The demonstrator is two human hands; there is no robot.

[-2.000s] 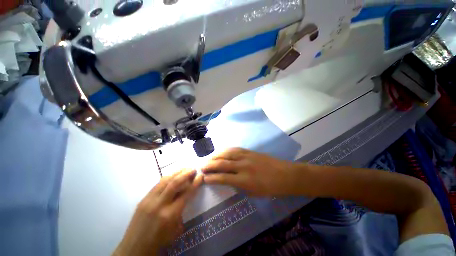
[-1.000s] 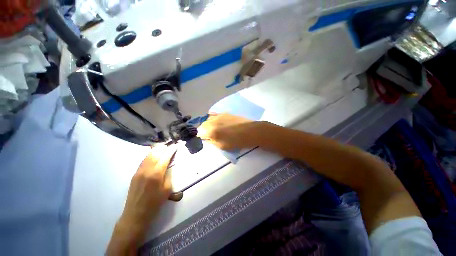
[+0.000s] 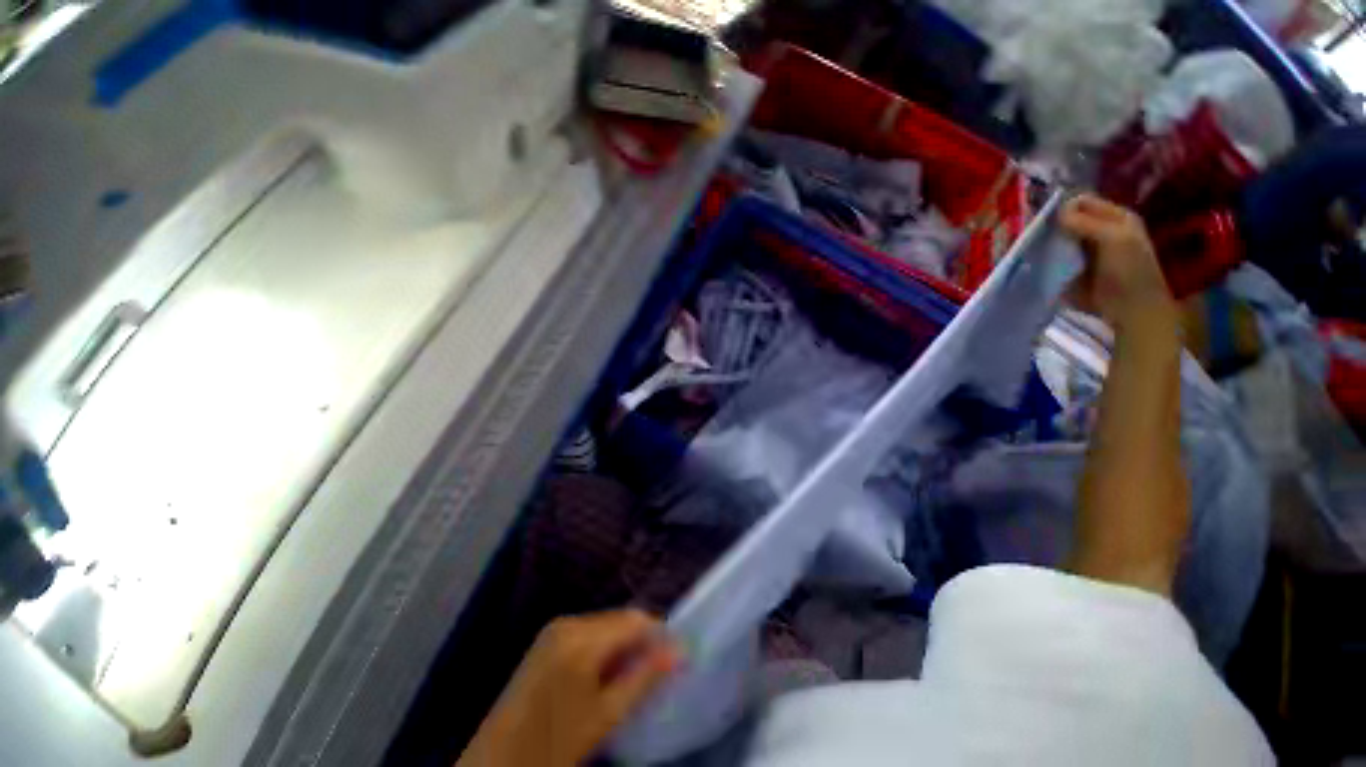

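Note:
A light blue cloth panel (image 3: 854, 457) is stretched between my two hands, over the blue basket and my lap, to the right of the sewing table. My left hand (image 3: 592, 686) grips its near end at the bottom, partly cut off by the picture's lower edge. My right hand (image 3: 1112, 258) grips its far end at the upper right. The cloth's edge runs straight and slanting between them, and its lower part hangs loose. The picture is somewhat blurred.
The white sewing machine bed (image 3: 285, 405) and the table's grey ruler edge (image 3: 450, 465) lie at the left. The blue basket (image 3: 749, 225) holds loose pale cloth and strips. A red crate (image 3: 884, 113) with cloth stands beyond it. White bundled material (image 3: 1071, 68) lies at the upper right.
The view has turned right, away from the needle. Both hands have left the machine bed, and the cloth is now held stretched over the basket and lap.

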